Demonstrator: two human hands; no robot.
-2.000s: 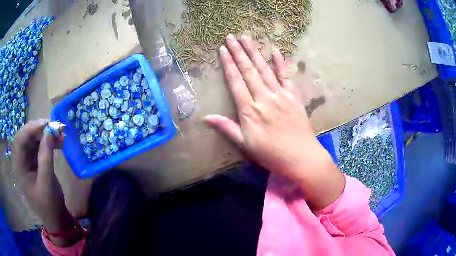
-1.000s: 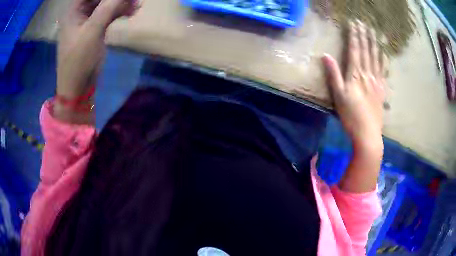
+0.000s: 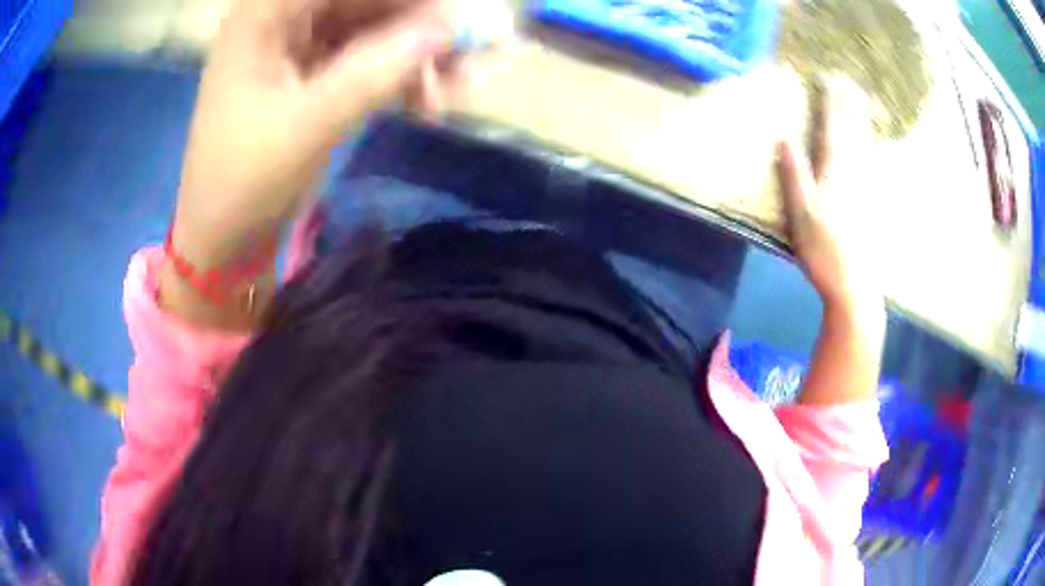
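My left hand [image 3: 344, 69] is blurred near the top edge, raised in front of the bench. Its fingertips hold a small pale blue-and-white component [image 3: 472, 25], too blurred for detail. The blue parts bin [image 3: 676, 55] is cut off by the top edge, between my hands. My right hand [image 3: 827, 195] is over the bench beside the gold-brown screw pile [image 3: 877, 57]. It is overexposed; its thumb is apart from its fingers and nothing shows in it.
Tan cardboard [image 3: 957, 263] covers the bench, whose front edge crosses before my body. A dark red tool [image 3: 998, 166] lies at far right, beside a thin rod [image 3: 969, 97]. Blue bins [image 3: 917, 464] stand below at right. Yellow-black tape [image 3: 63, 369] marks the floor at left.
The view has swung down towards my lap. Since the last frame, my left hand has moved right and nearer the bin. My right hand stays beside the screw pile, its fingers less spread.
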